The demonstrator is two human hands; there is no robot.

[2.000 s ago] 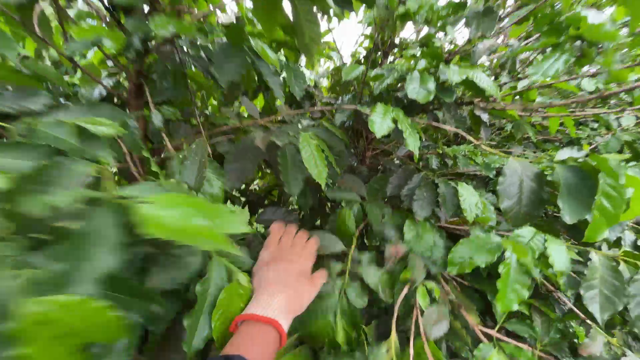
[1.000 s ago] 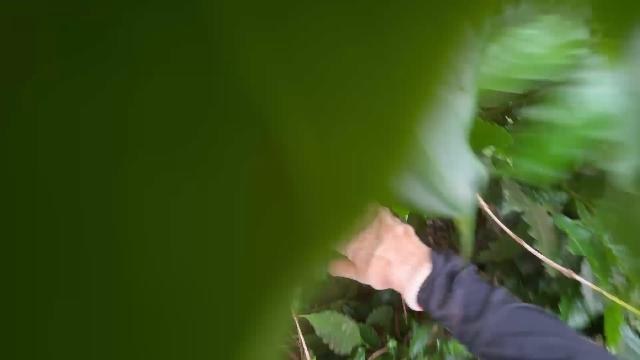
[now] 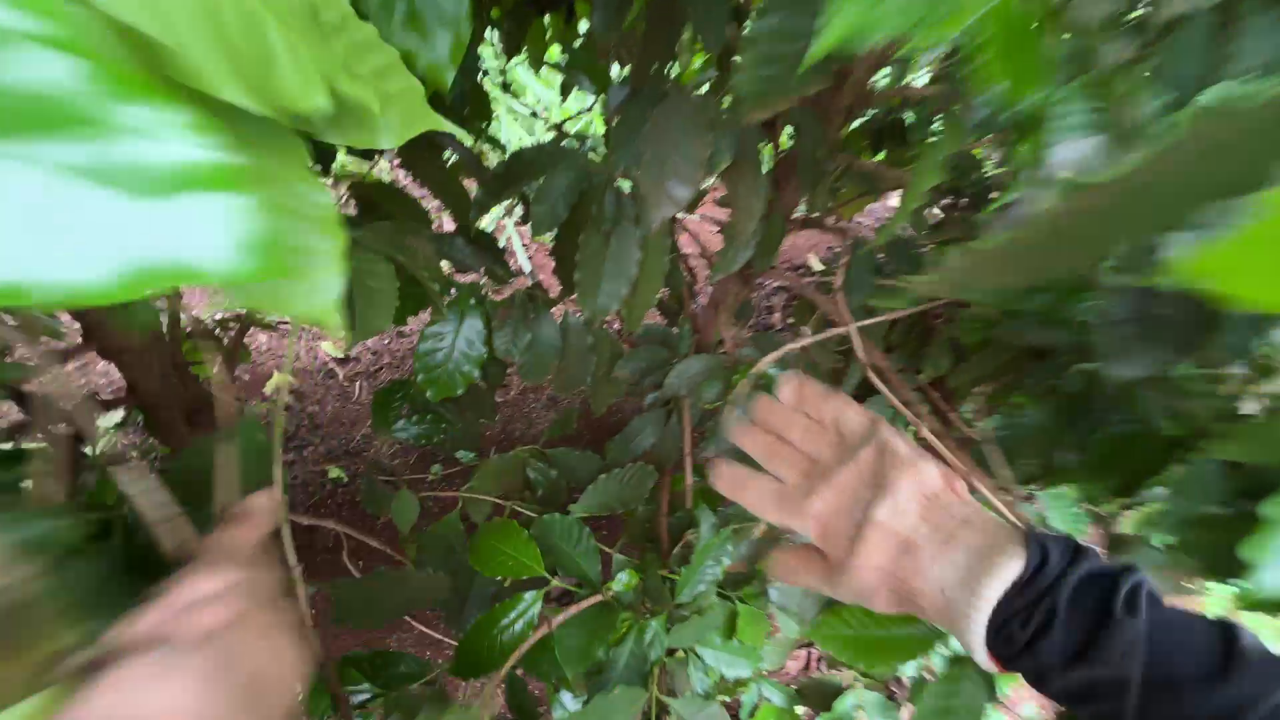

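Note:
My right hand (image 3: 850, 490), with a dark sleeve (image 3: 1130, 620) at its wrist, is spread palm up among the leaves, holding nothing. A thin bare branch (image 3: 850, 330) curves just above its fingertips. My left hand (image 3: 210, 620) is blurred at the lower left, close to a thin green stem (image 3: 282, 440); whether its fingers hold the stem is unclear. Between the hands grow glossy green leaves (image 3: 505, 548) on slender twigs. Large leaves (image 3: 150, 190) hang very near the camera at the upper left.
Brown soil with litter (image 3: 350, 400) shows behind the foliage. A thick trunk (image 3: 150, 380) stands at the left. Thin woody stems (image 3: 930, 430) slant down behind my right hand, and blurred leaves (image 3: 1100, 200) crowd the upper right.
The large leaf that covered much of the view one second ago no longer blocks it. My left hand now shows at the lower left. The view has shifted toward the ground under the foliage.

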